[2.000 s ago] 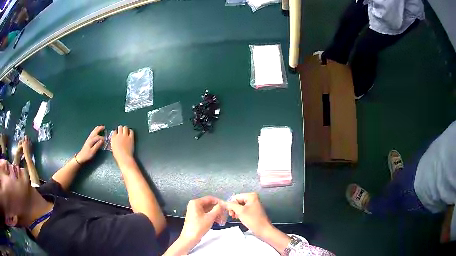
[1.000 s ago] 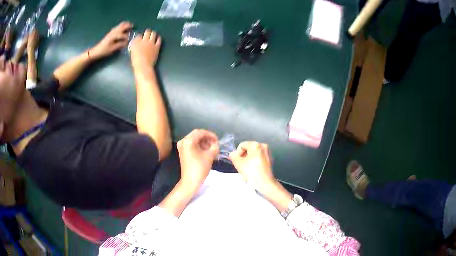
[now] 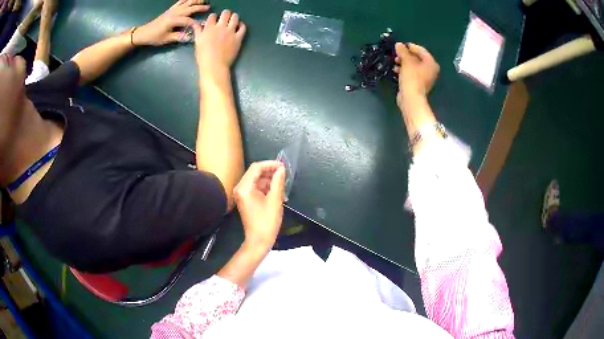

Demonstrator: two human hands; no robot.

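My left hand (image 3: 261,198) holds a small clear plastic bag (image 3: 289,173) between thumb and fingers, just above the front edge of the bench. My right hand (image 3: 416,69) is stretched out to the right side of the pile of black cables (image 3: 376,63). Its fingertips touch or overlap the pile; whether they grip a cable cannot be told. A flat clear bag (image 3: 309,33) lies left of the pile.
A white stack in a clear sleeve (image 3: 479,51) lies at the back right, near a cream tube (image 3: 551,58). A co-worker in a black shirt (image 3: 126,179) sits close on my left, both hands on the bench. A brown carton (image 3: 504,132) stands beyond the right edge.
My right hand has let go of the small bag and moved forward and right to the cable pile. My left hand still holds the bag. The view has shifted.
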